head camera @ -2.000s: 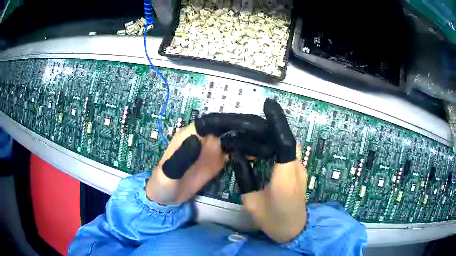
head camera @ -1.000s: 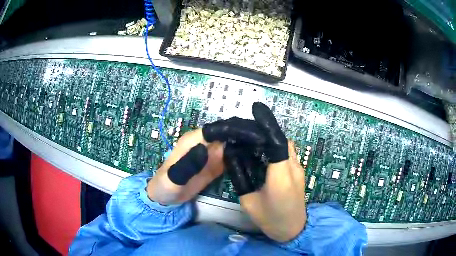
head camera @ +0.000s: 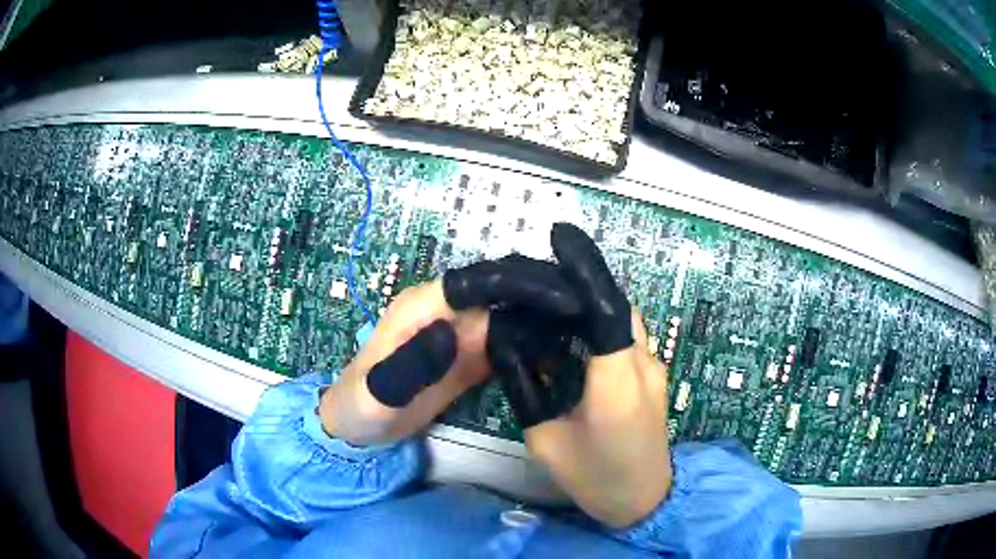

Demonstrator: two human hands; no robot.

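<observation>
A long strip of green circuit boards (head camera: 754, 317) runs edge to edge across the view, below both hands. My left hand (head camera: 442, 339), with black finger cots, is over the middle of the strip, its fingers reaching right into my right hand. My right hand (head camera: 590, 371), also with black cots, is curled against the left fingers, one black-covered finger pointing up. The fingertips overlap, and whatever may be between them is hidden; I cannot tell if anything is held.
A black tray of cream connectors (head camera: 502, 82) sits beyond the boards. A second black tray (head camera: 765, 120) is right of it, with a clear plastic bag (head camera: 945, 180) further right. A blue cord (head camera: 366, 207) crosses the boards. Loose cream parts (head camera: 295, 55) lie left. A red surface (head camera: 120, 437) is lower left.
Compared with two seconds ago, my right hand has curled in closer and my left hand has shifted slightly right. Since one second ago the hands have barely moved.
</observation>
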